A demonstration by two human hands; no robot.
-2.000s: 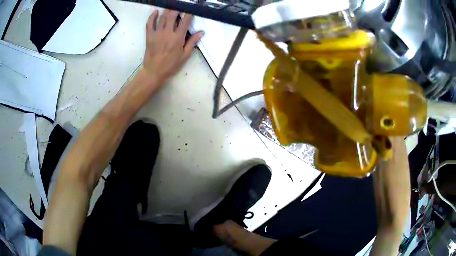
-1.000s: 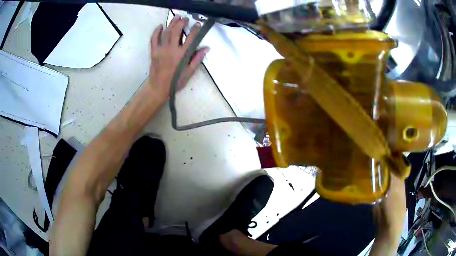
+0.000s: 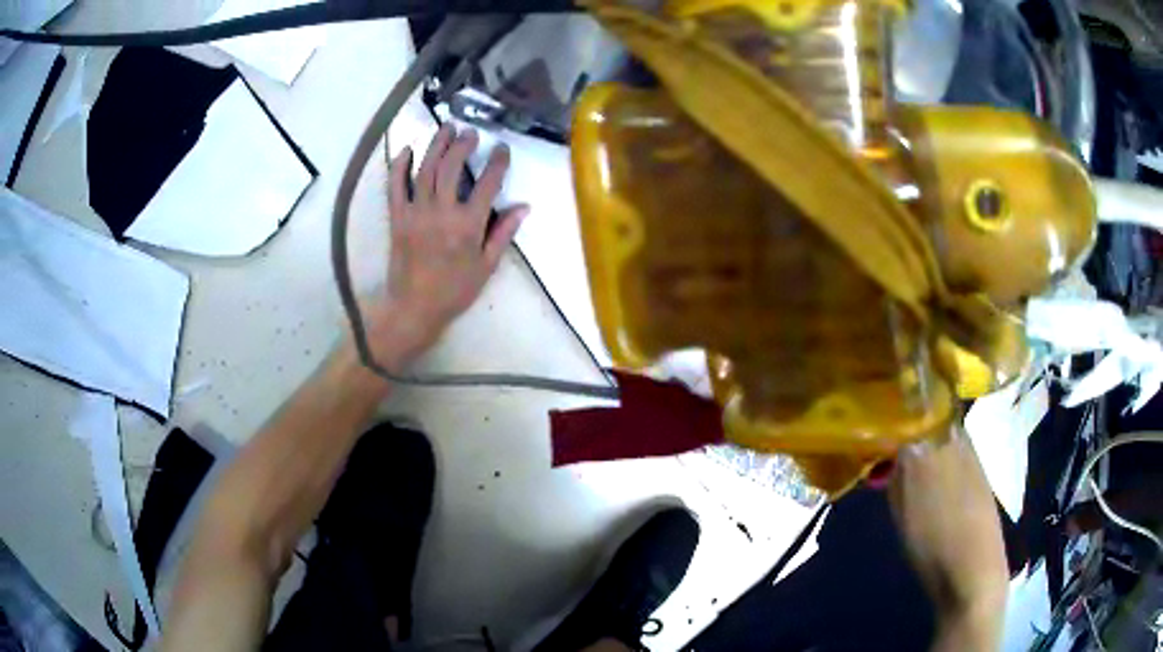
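My left hand lies flat, fingers spread, on a white paper pattern with a dark edge. Just beyond its fingertips is a small metal part of the cutting machine. An amber plug and socket hangs large and close, covering much of the right side. A grey cable loops from it across my left wrist. My right forearm shows below the socket; the right hand itself is hidden behind it. A silver motor body shows partly at the top right.
Cut pieces with white paper and black cloth lie at the left. Narrow offcuts lie at the lower left. A red cloth strip and silver wrapped bar show under the socket. Black shoes stand on the cream surface.
The metal machine part has come into view beside my left fingers. The socket has swung left in view, the cable loop has widened leftward, and the red strip shows more. My left hand stays flat.
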